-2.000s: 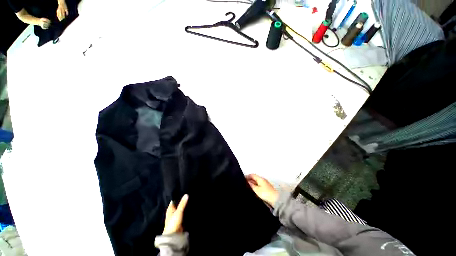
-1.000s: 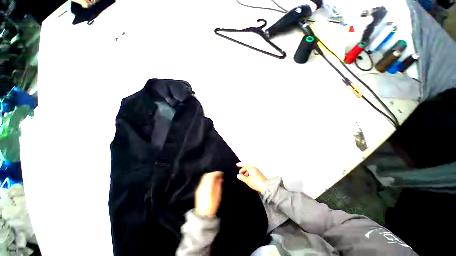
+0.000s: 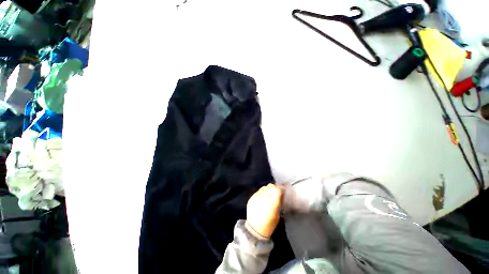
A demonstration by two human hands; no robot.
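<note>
The black sleeveless garment (image 3: 214,171) lies on the white table with its collar away from me and its neck opening showing greyish lining. Its lower end runs out of the picture. My left hand (image 3: 265,210) is at the garment's right side, its fingers bent in. I cannot tell whether it grips the cloth. My right forearm in a grey sleeve reaches to the same edge, just beyond my left hand. My right hand is hidden behind the left hand and the sleeve.
A black hanger (image 3: 343,33), a black dryer-like tool (image 3: 394,19), a dark thread cone (image 3: 407,62), a yellow sheet (image 3: 443,56), a red spool (image 3: 464,85) and black cords lie at the upper right. Cloth heaps (image 3: 35,168) stand beyond the table's left edge (image 3: 69,176).
My view has shifted, so the table things sit farther right. My left hand has moved to the garment's right edge beside my right sleeve. The garment's right side looks drawn in and narrower.
</note>
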